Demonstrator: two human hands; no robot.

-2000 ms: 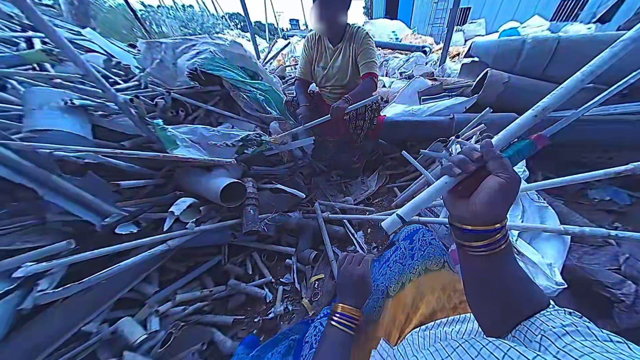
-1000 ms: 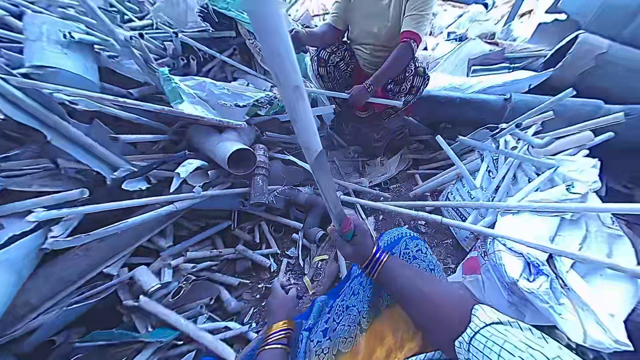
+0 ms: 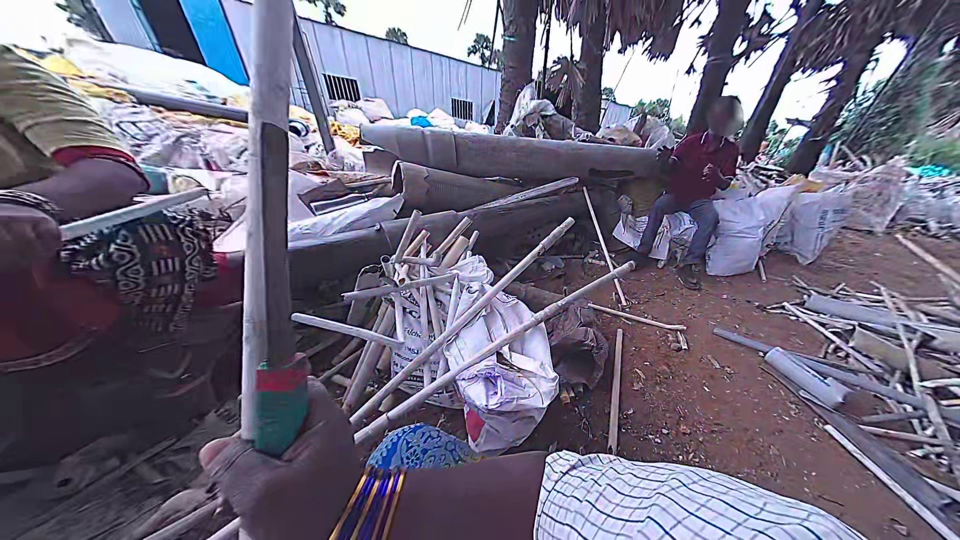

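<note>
My right hand (image 3: 289, 457), with bangles at the wrist, is closed around the green-and-red wrapped handle (image 3: 281, 409) of a bladed hand tool. Its long dark blade (image 3: 277, 247) points upward. A pale plastic pipe (image 3: 266, 67) stands upright alongside the blade and passes down by my fingers; whether my hand also grips it is unclear. My left hand cannot be made out in this view. Just right of my right hand, cut pale pipes (image 3: 480, 311) lean out of and across a white woven sack (image 3: 506, 375).
At the left, another person's hand (image 3: 30, 236) holds a pale pipe (image 3: 135, 212). Large grey pipes (image 3: 517, 154) lie behind the sack. A person in a red shirt (image 3: 701, 169) sits by filled white sacks (image 3: 739, 232). Pipe scraps (image 3: 885, 337) cover the ground at right.
The view has swung strongly to the right. My left hand, seen low in the earlier frames, has gone out of sight. My right hand still holds the wrapped handle.
</note>
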